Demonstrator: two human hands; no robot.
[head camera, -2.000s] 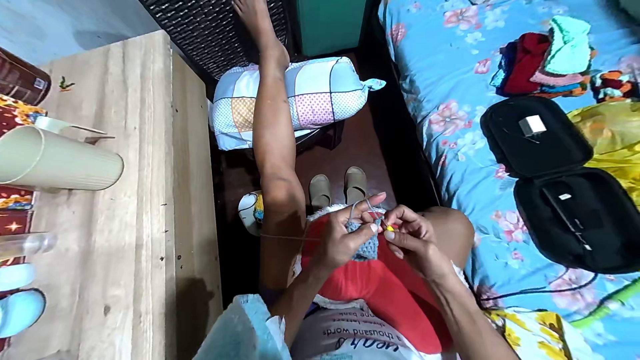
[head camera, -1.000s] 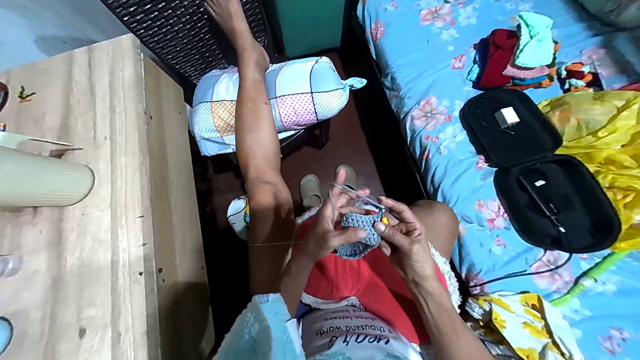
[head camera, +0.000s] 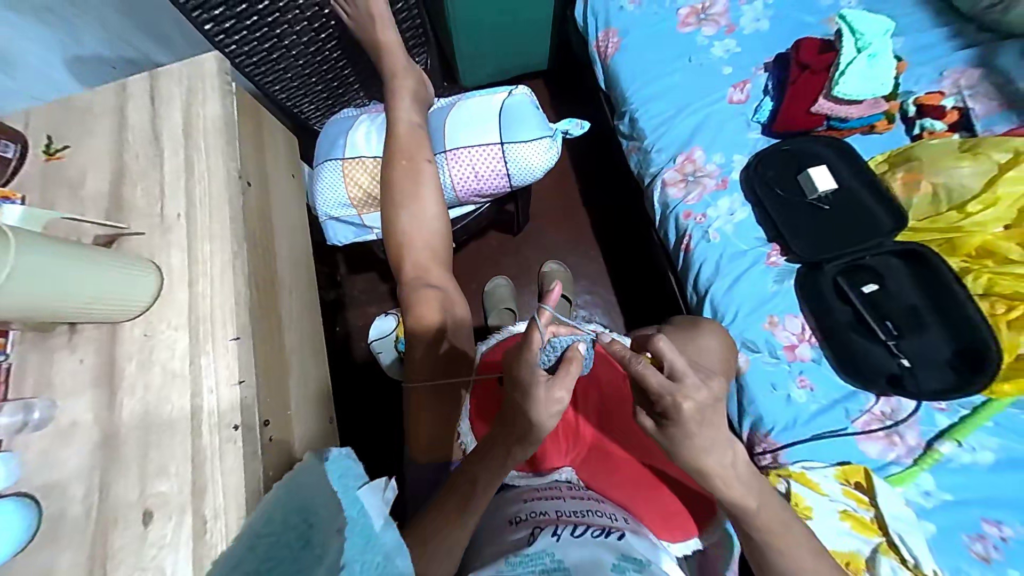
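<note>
My left hand (head camera: 544, 376) pinches a small grey-blue crocheted piece (head camera: 565, 354) above my lap, its thumb on the near side. Grey yarn (head camera: 547, 310) loops round its raised forefinger, and a strand runs off to the left across my leg. My right hand (head camera: 676, 384) is closed round a crochet hook with a yellow handle (head camera: 650, 360), mostly hidden by the fingers. Its forefinger points at the right edge of the piece, where the hook's tip meets the yarn.
A wooden cabinet top (head camera: 120, 384) with a ribbed pale cup (head camera: 80, 276) is at left. My leg rests on a patchwork pillow (head camera: 480, 152). On the flowered bed (head camera: 704, 232) at right lie an open black case (head camera: 896, 320), folded knitted pieces (head camera: 808, 88) and a yellow plastic bag (head camera: 984, 232).
The right hand's fingers have shifted, its forefinger now extended toward the piece. The left forefinger stays raised with yarn round it.
</note>
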